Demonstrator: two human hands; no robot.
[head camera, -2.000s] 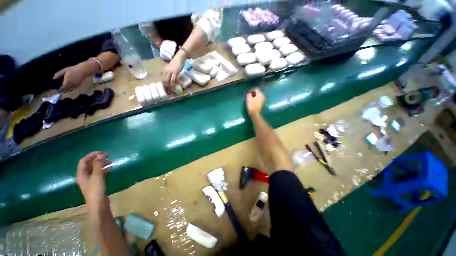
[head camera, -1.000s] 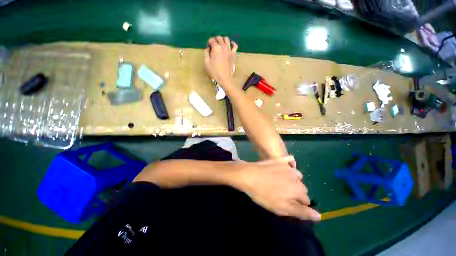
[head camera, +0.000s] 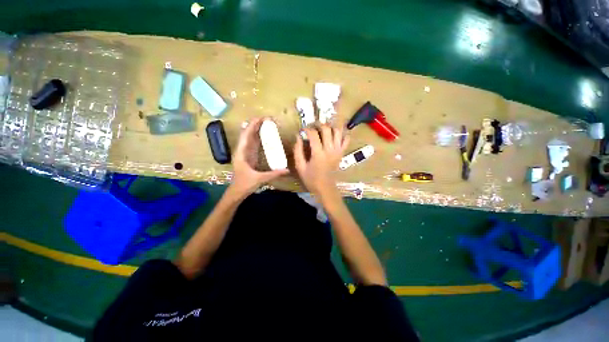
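A long narrow white shell part (head camera: 272, 144) stands out from the brown bench near the middle. My left hand (head camera: 248, 160) curves around its left side, fingers at the upper end and thumb at the lower end, and holds it. My right hand (head camera: 322, 159) is just to the right, palm down, with fingers bent and slightly spread. It lies below a white wrapped tool head (head camera: 327, 100) and a white curved part (head camera: 305, 112). What is under its fingers is hidden; the tool's black handle is not visible.
Left are a black housing (head camera: 218, 141), pale blue-green blocks (head camera: 171, 90), a grey-green pad (head camera: 171, 123) and a clear blister tray (head camera: 73, 127). Right are a red-and-black tool (head camera: 375, 122), a small white part (head camera: 356, 157), a screwdriver (head camera: 417, 177) and pliers (head camera: 466, 161). Blue stools (head camera: 107, 220) stand below.
My left hand has come up from below the bench edge and taken hold of the white shell part, which has turned more upright in view. My right hand has drawn back from the conveyor side.
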